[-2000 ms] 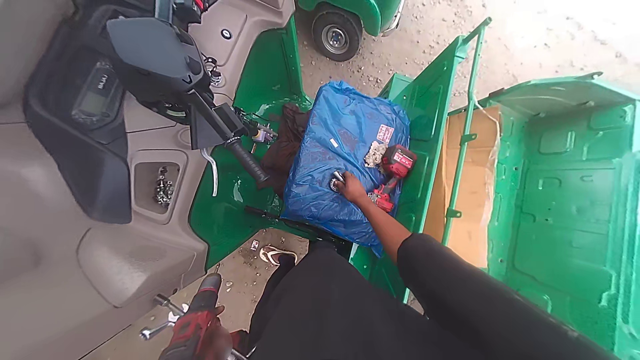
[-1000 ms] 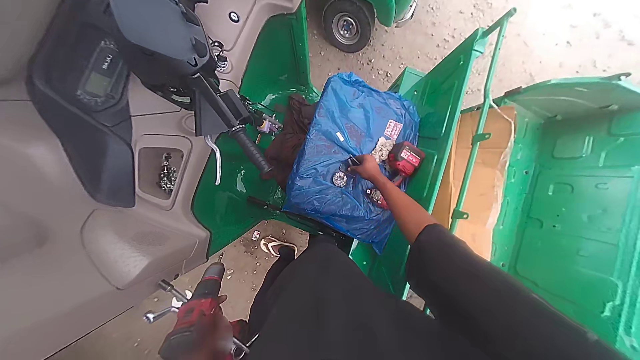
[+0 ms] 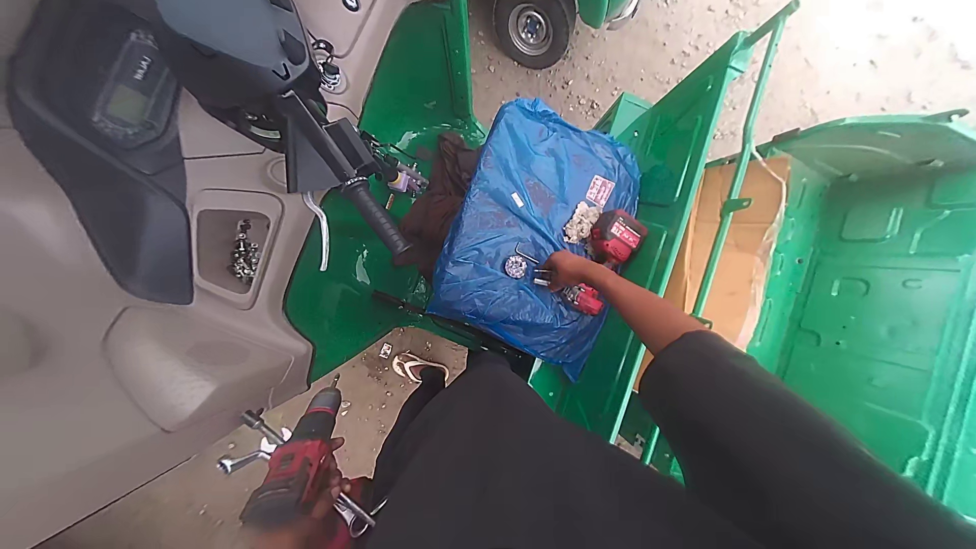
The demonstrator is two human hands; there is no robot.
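Observation:
My left hand (image 3: 328,488) grips a red and black cordless drill (image 3: 297,465), along with metal wrenches (image 3: 248,460) that stick out on both sides. Over the blue plastic-covered seat (image 3: 488,244), my right hand (image 3: 563,271) has its fingers on small metal pieces (image 3: 542,277), which look like sockets. An L-shaped hex key (image 3: 526,252) lies or is held just left of those fingers. Beside it rests a round clear container of small parts (image 3: 515,266). A second red power tool (image 3: 616,236) lies at the seat's right side, its red lower part (image 3: 583,299) close under my right wrist.
A black handlebar grip (image 3: 377,217) juts toward the seat from the left. Small metal fasteners fill a dashboard recess (image 3: 244,255). Crumpled whitish material (image 3: 582,223) lies by the power tool. A dark cloth (image 3: 438,206) lies on the green floor. A green panel (image 3: 686,152) borders the seat's right side.
My right hand was on the round container two seconds ago, then moved up off it, and is now just right of it at the metal pieces. My left hand has kept hold of the drill.

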